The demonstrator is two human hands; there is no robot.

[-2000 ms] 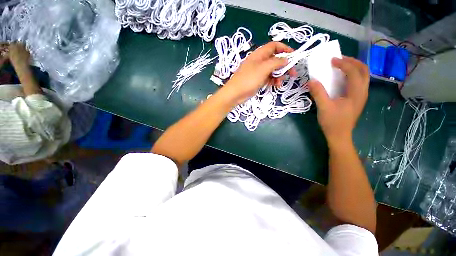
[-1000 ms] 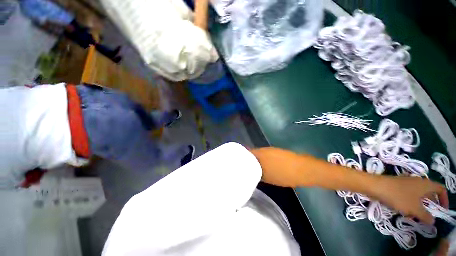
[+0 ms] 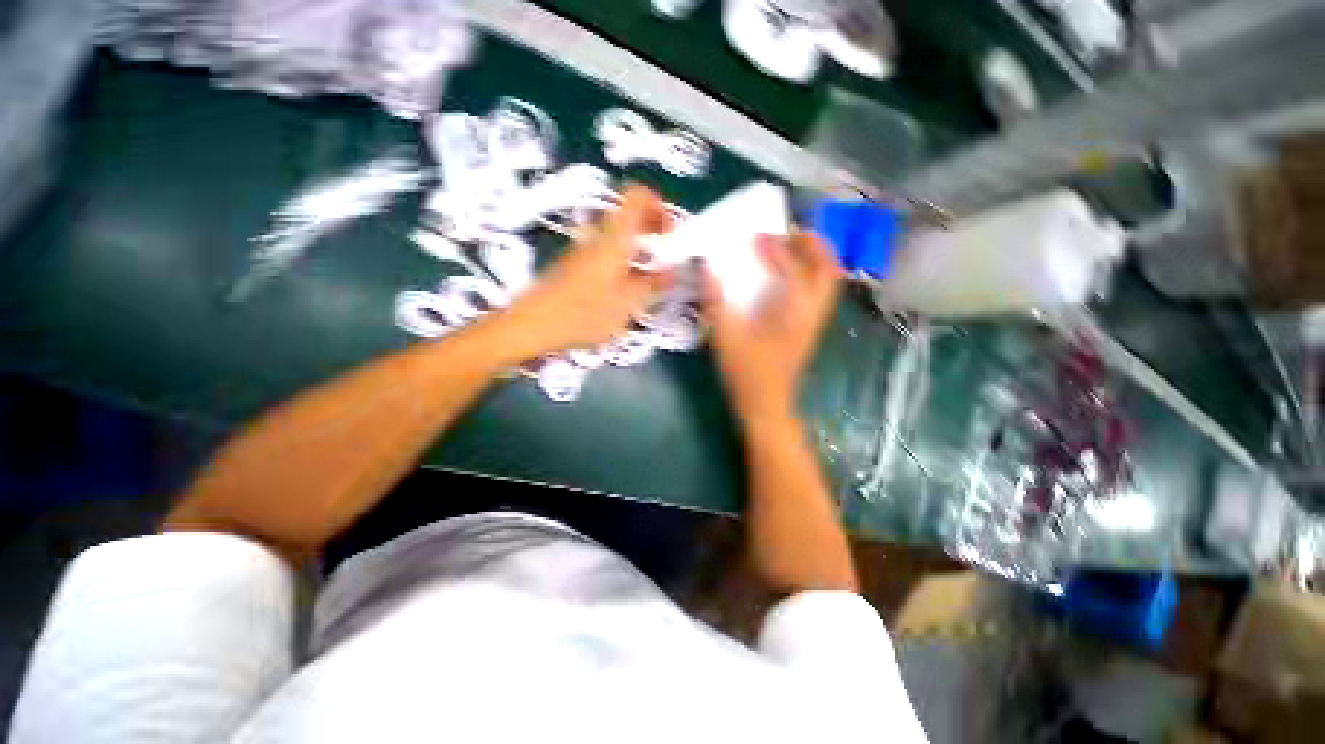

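Observation:
The frame is blurred. My right hand (image 3: 773,298) holds a white box or sleeve (image 3: 746,240), palm-sized, above the bench. My left hand (image 3: 610,276) is just left of it, fingers closed around part of a white coiled cable (image 3: 666,244) whose end reaches the white box. Whether the cable touches the box cannot be told. A loose pile of coiled white cables (image 3: 487,182) lies behind and beside my left hand. A single coil (image 3: 650,144) lies above the pile.
Thin white strands (image 3: 334,204) lie left of the pile, dense cable bundles (image 3: 334,44) at the back left. A blue block (image 3: 855,237), a translucent bottle (image 3: 1003,259), thin wires (image 3: 901,400) and a clear tray with dark red parts (image 3: 1039,451) are at the right. The bench (image 3: 625,451) edge runs before me.
The view swung left and has come back to the right. Both hands are in view again, close together, with the white box showing in my right hand.

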